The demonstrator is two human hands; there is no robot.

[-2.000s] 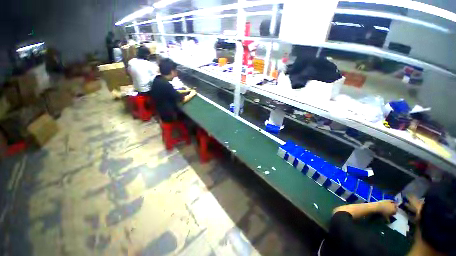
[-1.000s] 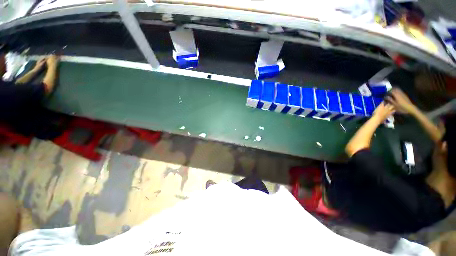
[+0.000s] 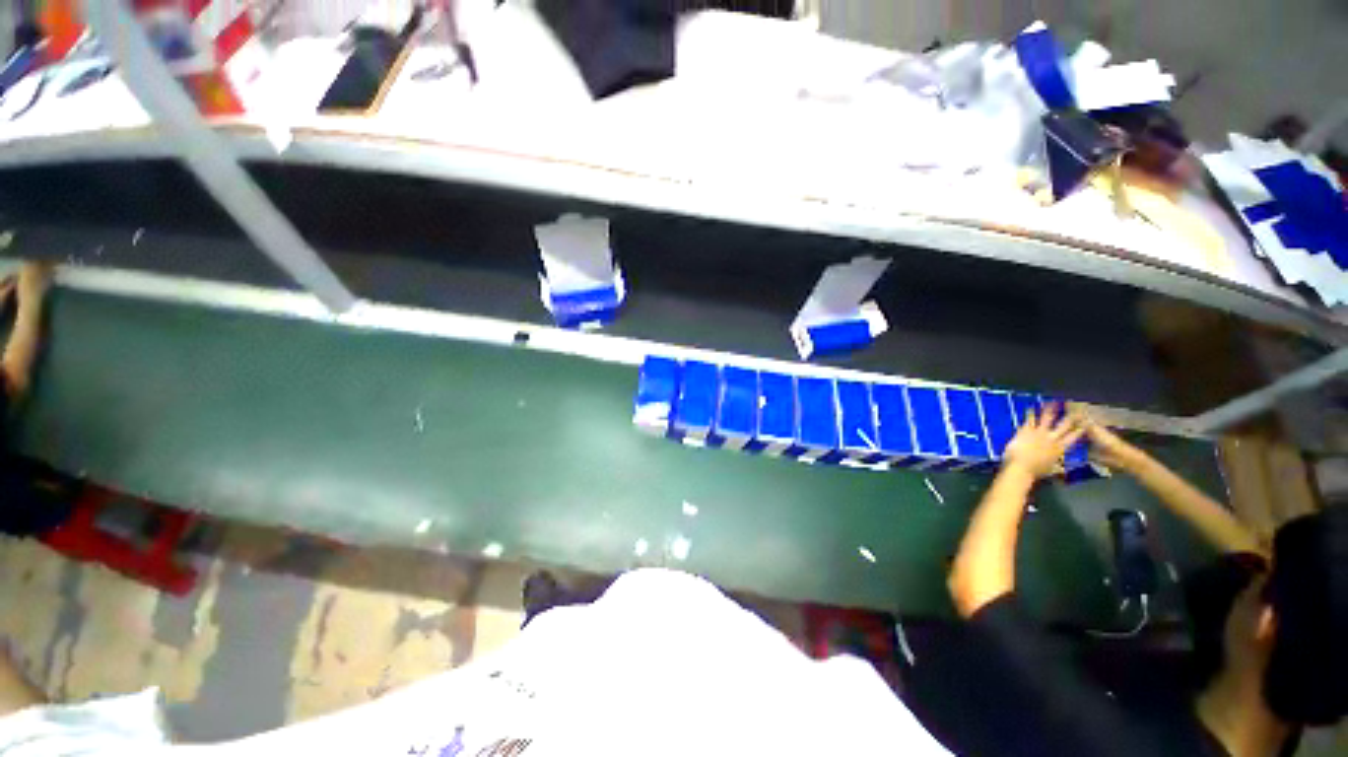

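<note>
A long row of blue-and-white cartons [image 3: 835, 414] lies pressed together on the green conveyor belt [image 3: 325, 429], against the pale side rail [image 3: 444, 331]. The broad blue faces are up. Another person's hands [image 3: 1057, 439] touch the right end of the row. Neither of my hands is in the picture. Only my white shirt [image 3: 636, 680] and a sleeve at the lower left [image 3: 89, 725] show.
Two open cartons [image 3: 581, 281] [image 3: 843, 314] stand on the dark ledge beyond the rail. The white upper shelf [image 3: 739, 133] holds plastic bags, black cloth and loose blue-and-white pieces. A seated person in black [image 3: 1079, 680] is at the right. A dark device [image 3: 1131, 555] lies on the belt.
The view has turned and come closer to the belt. The row now appears further left and lower. The person's hands have moved onto the top of the row's right end.
</note>
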